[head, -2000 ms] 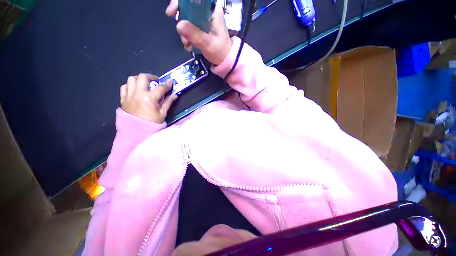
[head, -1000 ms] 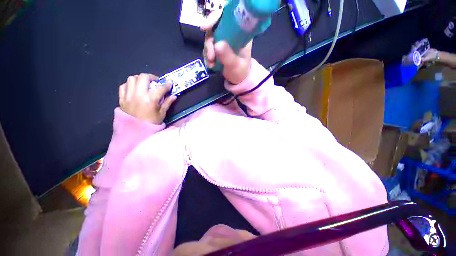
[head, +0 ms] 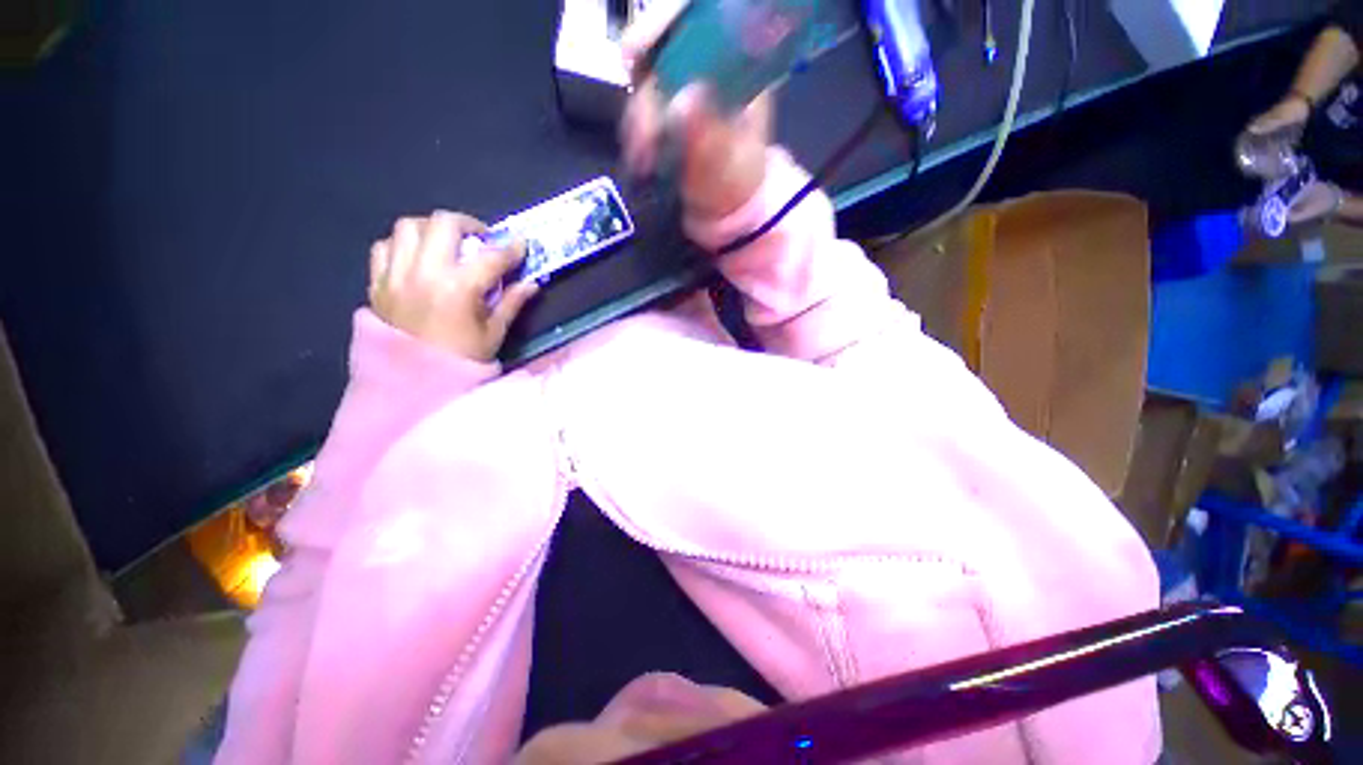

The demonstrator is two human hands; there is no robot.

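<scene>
My left hand (head: 446, 284) holds the near-left end of a white device unit (head: 576, 224) on the black-matted bench; the fingers cover that end. The unit's open face with dark board and light dots faces up. My right hand (head: 703, 147) is gripped around a teal electric screwdriver (head: 733, 53), blurred and raised to the right of the unit, apart from it. A black cord runs past my right wrist. A white-and-black block (head: 588, 57), perhaps the screw feeder, stands just left of the screwdriver, partly hidden by it.
A blue tool (head: 903, 67) lies on the bench (head: 269, 224) at the right, near a pale cable. A white box (head: 1173, 21) is at the far right. An open cardboard box (head: 1069, 321) and a yellow-orange bin (head: 232, 561) are below the edge. Another person's hands (head: 1297, 187) hold white parts.
My right hand with the screwdriver has moved up and to the right, off the unit's right end, over the last two seconds. More of the other person's hands shows. My left hand still holds the unit.
</scene>
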